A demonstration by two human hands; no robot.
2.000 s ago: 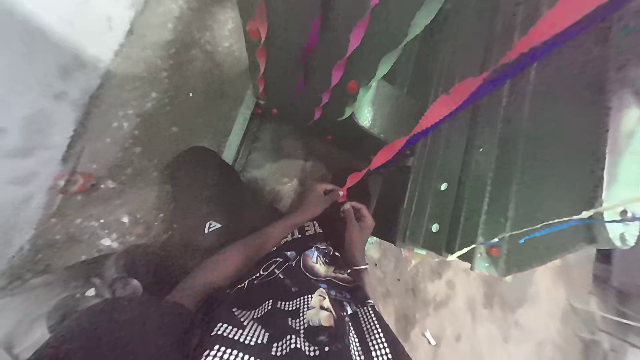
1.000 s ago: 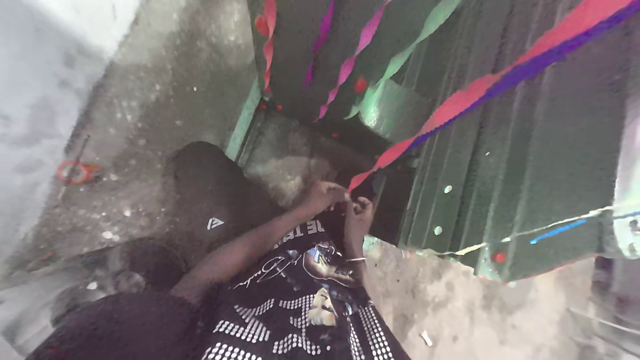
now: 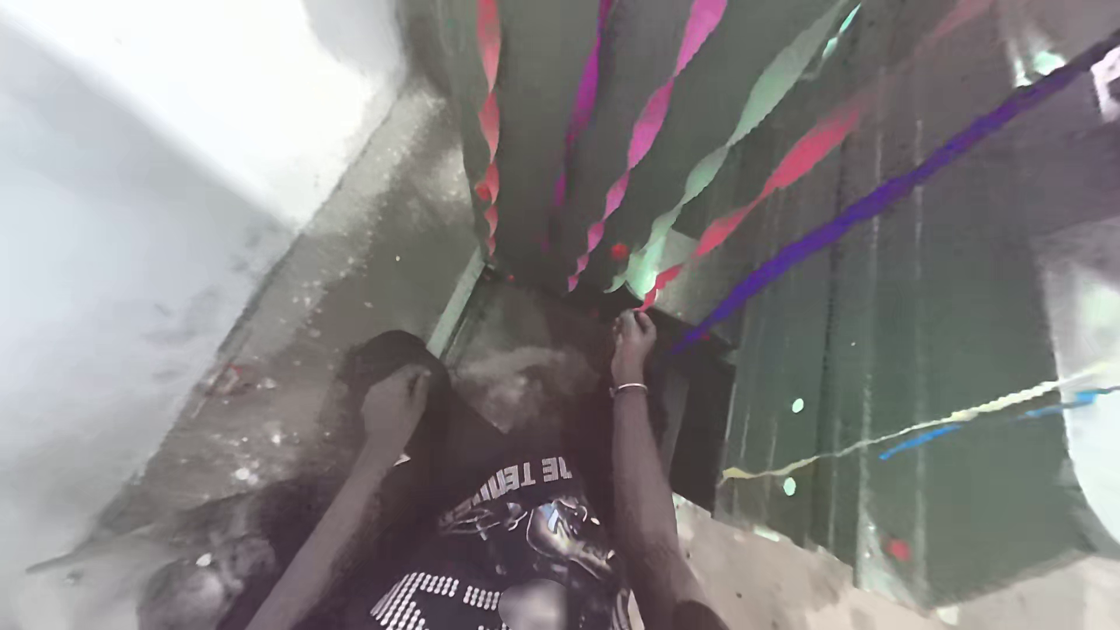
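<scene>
Twisted red crepe streamer (image 3: 717, 229) runs down from the upper right, and its lower end is pinched in the fingers of my right hand (image 3: 633, 343), which has a bangle at the wrist. Apart from it, my left hand (image 3: 395, 404) is closed above my dark-clothed knee; whether something small is in it cannot be told. A purple streamer (image 3: 840, 229) hangs just right of my right hand. Left of the red one hang a pale green streamer (image 3: 707, 171) and a pink streamer (image 3: 649, 131).
Another red streamer (image 3: 490, 122) and a magenta streamer (image 3: 584, 87) hang farther left. A green corrugated metal sheet (image 3: 945, 350) stands on the right, crossed by a yellowish streamer (image 3: 840, 451) and a blue strip (image 3: 919, 442). A pale wall (image 3: 131, 192) rises at the left.
My hands were together at the red streamer's end; now the left hand has moved away to the left, over the knee. The red and purple streamers, close together before, now hang apart.
</scene>
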